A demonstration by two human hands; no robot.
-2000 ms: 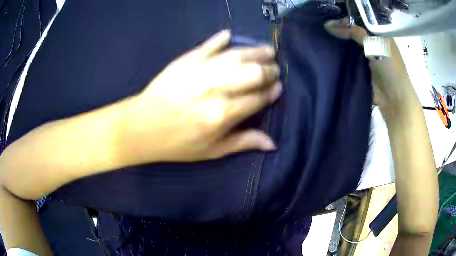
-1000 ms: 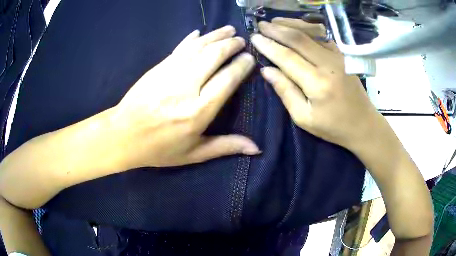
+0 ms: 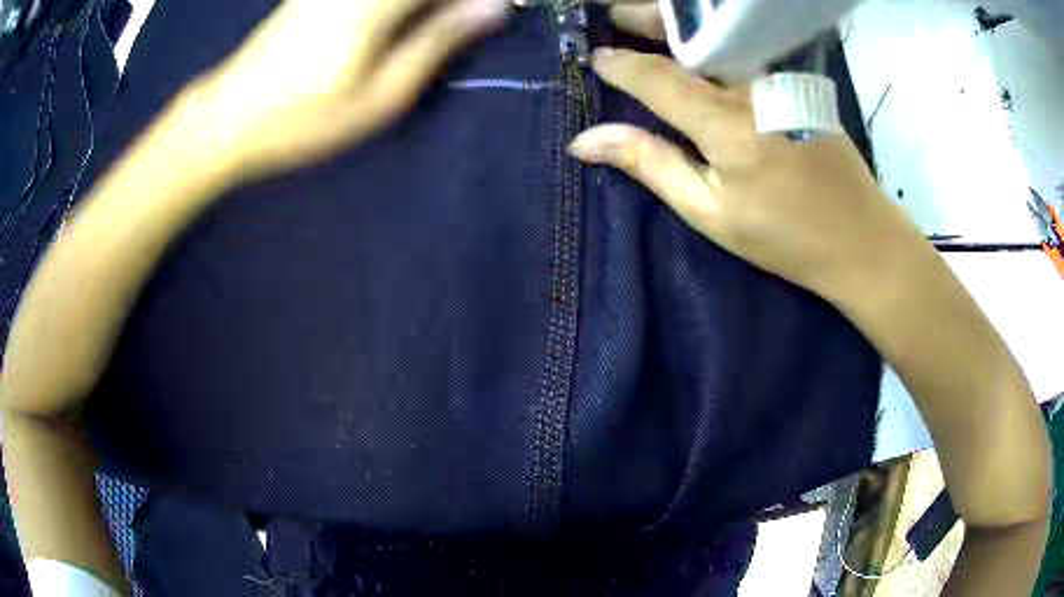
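A dark garment panel (image 3: 315, 350) lies across the machine table and hangs toward the lap. A topstitched seam (image 3: 560, 303) with brownish stitch rows runs down its middle to the presser foot (image 3: 572, 44) at the top centre. A pale chalk mark (image 3: 502, 84) crosses the cloth left of the seam. My left hand (image 3: 350, 70) is blurred at the upper left over the panel, its fingertips near the top edge; whether it grips cloth is unclear. My right hand (image 3: 723, 163) lies on the cloth right of the seam, thumb and finger beside the presser foot, some fingers hidden behind the machine.
The machine head (image 3: 758, 29) with a ribbed white knob (image 3: 797, 105) overhangs my right hand. Orange-handled snips (image 3: 1054, 233) are at the right edge. Dark panels (image 3: 41, 128) with loose threads lie at the left. A black strip (image 3: 931, 525) is at the lower right.
My left hand has moved up and away from the seam, uncovering the chalk mark. My right hand came onto the cloth beside the seam and stays near the foot. The panel's seam has shifted slightly left.
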